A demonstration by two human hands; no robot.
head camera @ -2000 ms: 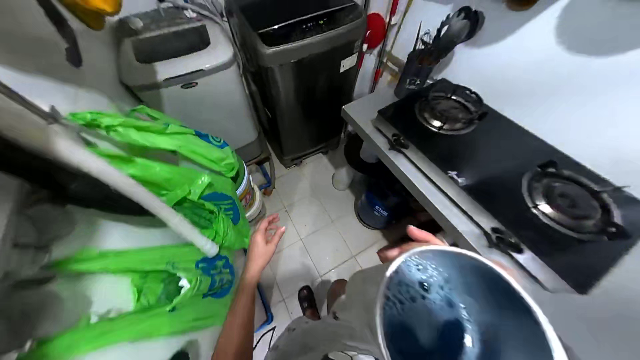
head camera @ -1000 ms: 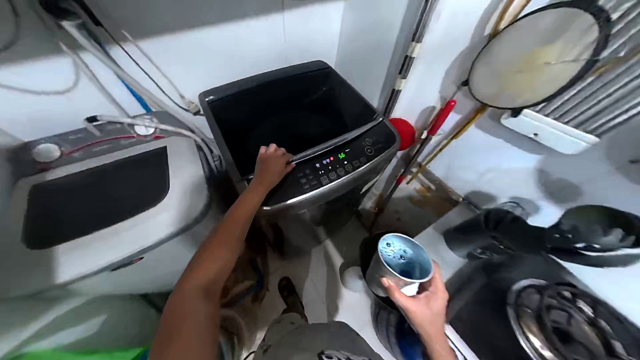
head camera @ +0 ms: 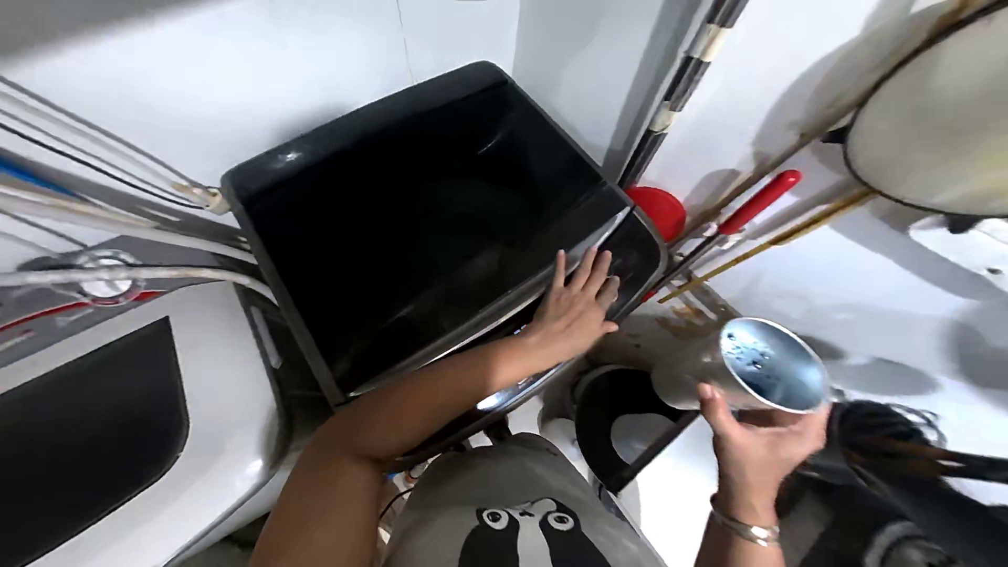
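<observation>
A black top-loading washing machine [head camera: 441, 197] stands in front of me with its dark lid down. My left hand [head camera: 573, 311] rests, fingers spread, over the right part of its control panel at the lid's front edge, and holds nothing. Beside the machine, at the right, my right hand [head camera: 760, 445] grips a metal cup [head camera: 768, 366] by its side. The cup is tilted, and drops or bubbles show on its bluish inner wall. How much liquid it holds, I cannot tell. My left forearm hides much of the panel.
To the left stands a white washing machine [head camera: 228, 378] with a dark lid and hoses [head camera: 197, 272] above it. A red-handled tool [head camera: 760, 202], a red round object [head camera: 660, 213] and a round pan or strainer [head camera: 937, 118] are by the right wall. Black utensils [head camera: 890, 441] lie at lower right.
My left hand has moved right along the washing machine's front edge, its fingers now spread. The cup stays in my right hand. Two seconds ago the machine's lid seemed raised. The view has turned from the stove.
</observation>
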